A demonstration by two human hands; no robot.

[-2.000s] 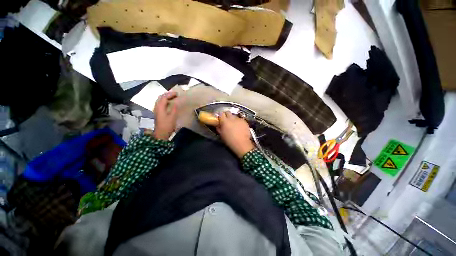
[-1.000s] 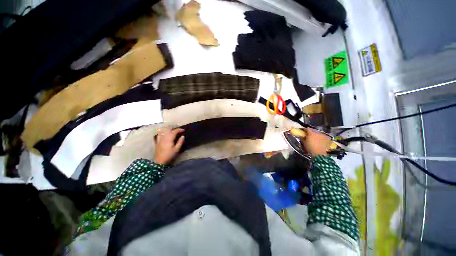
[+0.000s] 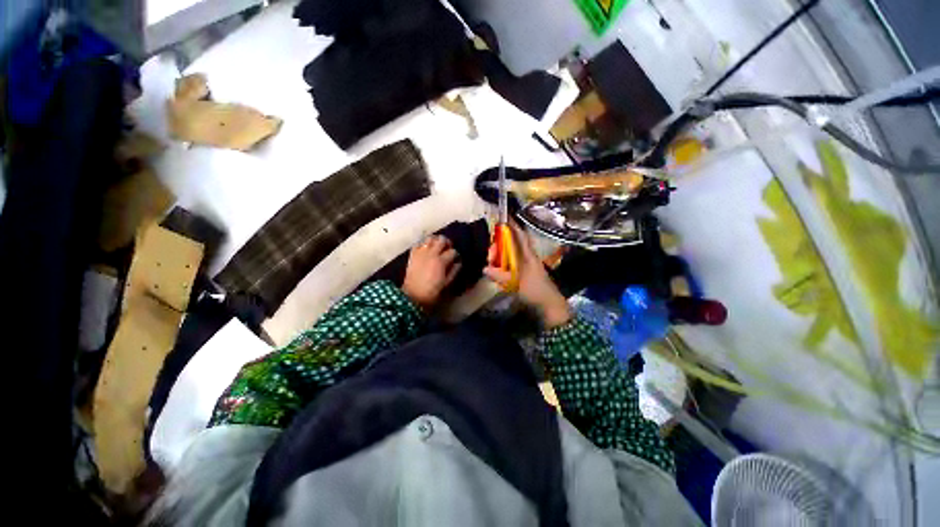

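My right hand [image 3: 531, 278] holds the scissors [image 3: 503, 242] by the orange and yellow handles, with the silver blades pointing away from me. My left hand [image 3: 431, 272] rests on the black curved strip [image 3: 469, 242], fingers bent; the sleeve and hand hide much of the strip. The strip lies on the long cream curved shape [image 3: 356, 247]. The plaid curved strip [image 3: 330, 221] lies just behind the cream shape. The steam iron [image 3: 582, 216] rests to the right of the scissors, its light wooden handle showing.
Black cloth pieces [image 3: 387, 67] lie at the back. Tan card patterns [image 3: 144, 350] and a white curved strip [image 3: 211, 381] are at left. A tan scrap [image 3: 216, 121] is back left. A cable [image 3: 742, 101] runs right from the iron. A round white grille [image 3: 768, 494] is lower right.
My right hand has let go of the iron and taken up the scissors. My left hand has moved right along the black strip. The view has turned.
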